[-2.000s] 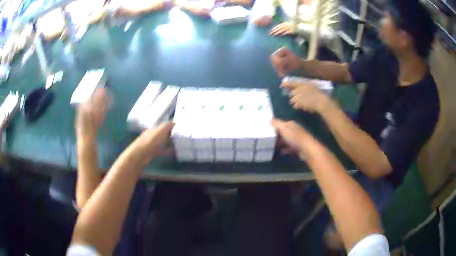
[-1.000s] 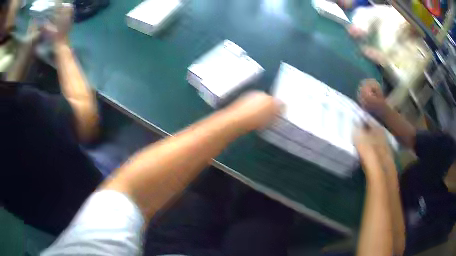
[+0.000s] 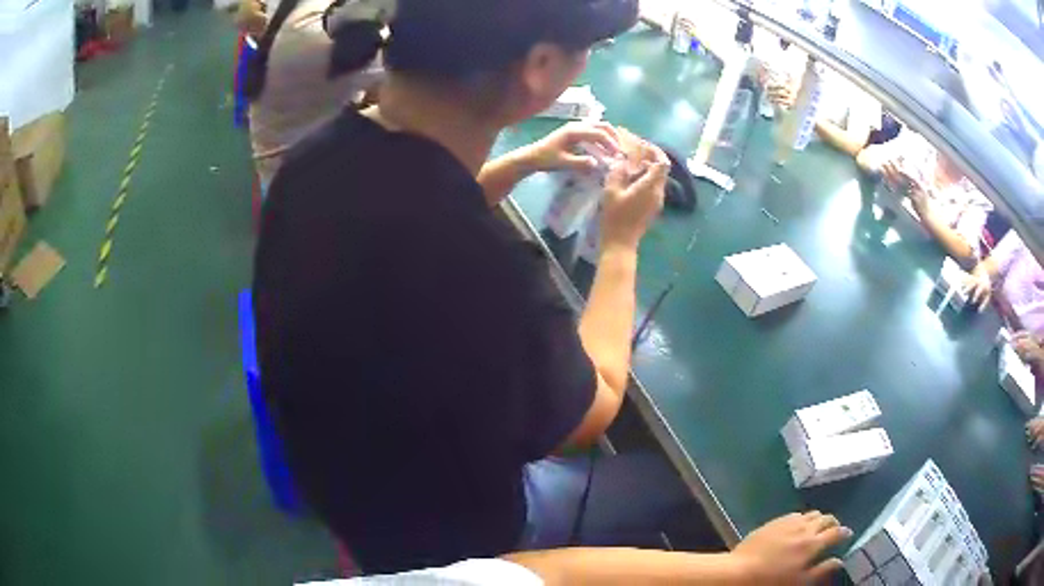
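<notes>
My left hand [image 3: 798,552] rests with fingers spread at the table's near edge, at the bottom right, close beside the block of boxes [image 3: 922,536]. It holds nothing that I can see. The block is white, with several unit boxes side by side, and is cut off by the picture's lower edge. Two unit boxes [image 3: 838,437] lie together just beyond it on the dark green table [image 3: 744,366]. A further small group of unit boxes [image 3: 767,278] lies farther along. My right hand is out of the picture.
A worker in a black shirt [image 3: 401,332] sits close at left, both hands on a small item. Other workers' hands [image 3: 973,286] hold white boxes across the table. A black round object [image 3: 680,183] lies by the worker. Brown cartons [image 3: 37,160] stand on the floor, far left.
The view has swung left. The block has shifted to the lower right corner. My left hand has come off the block's side, and my right hand has left the picture.
</notes>
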